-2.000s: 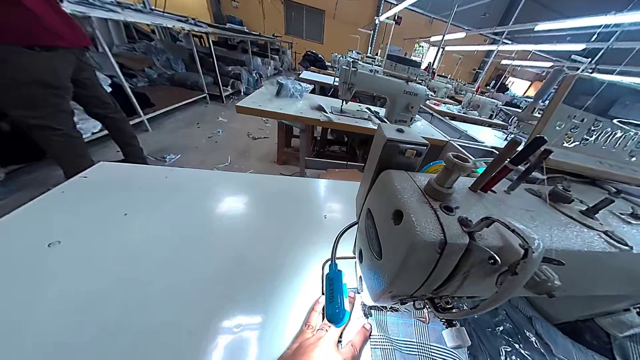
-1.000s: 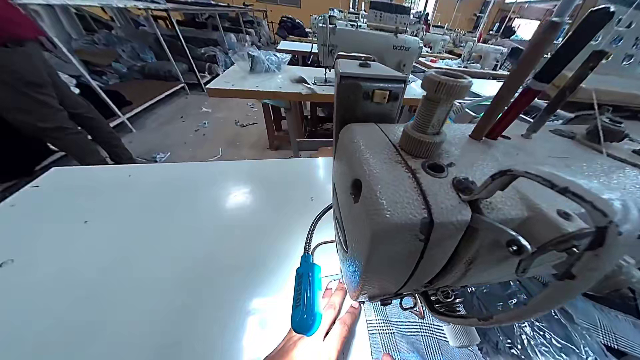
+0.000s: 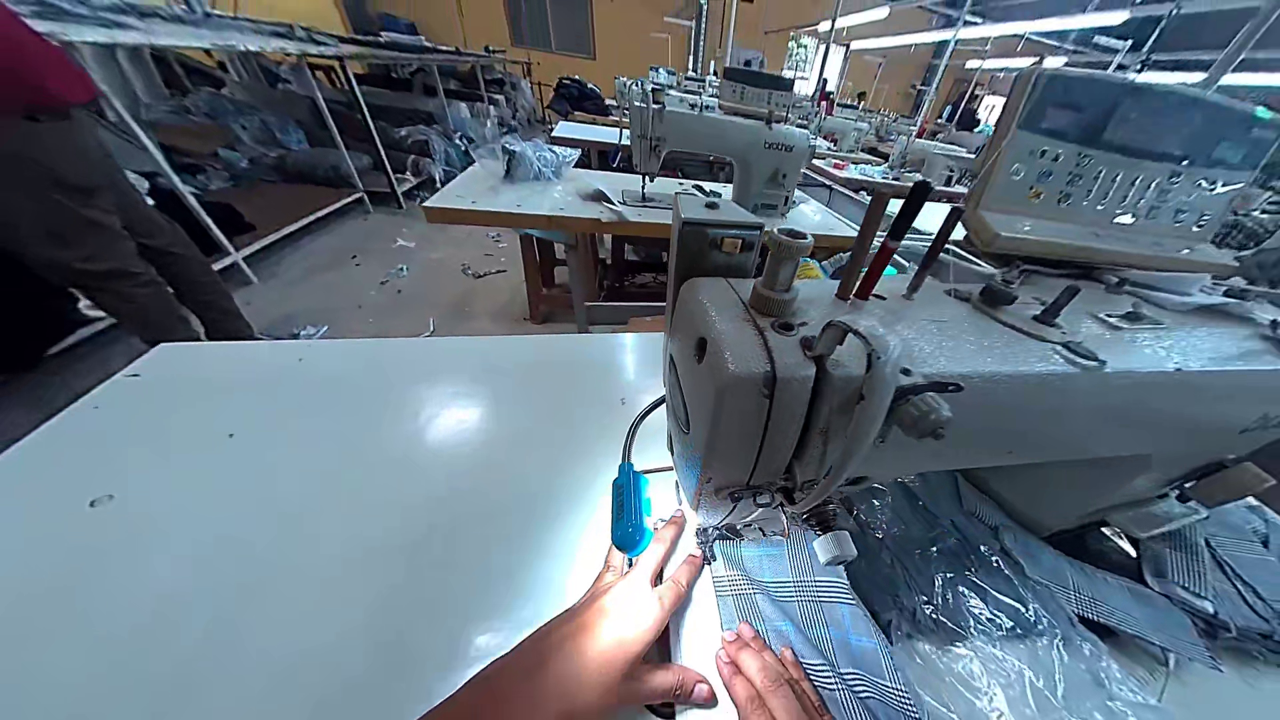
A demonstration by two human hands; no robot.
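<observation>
An industrial sewing machine (image 3: 780,400) stands at the right, its head over grey-and-white plaid fabric (image 3: 800,610). My left hand (image 3: 630,620) lies flat with fingers spread on the white tabletop (image 3: 350,500), just left of the fabric, fingertips close to the presser foot area. My right hand (image 3: 765,675) rests on the fabric's left edge near the bottom of the view; its wrist is out of view. A blue work lamp (image 3: 631,510) on a flexible neck hangs just above my left fingers. The needle is hard to make out.
Clear plastic wrap (image 3: 980,640) and more plaid fabric (image 3: 1100,590) lie under the machine arm. A control panel (image 3: 1120,170) sits at the upper right. Ahead stands another table with a Brother sewing machine (image 3: 730,145). A person (image 3: 100,200) stands at the left beside racks (image 3: 320,120) of bundles.
My right hand now shows on the fabric, where only a fingertip was visible one second ago. My left hand stays beside the presser foot area. The view has shifted back from the machine.
</observation>
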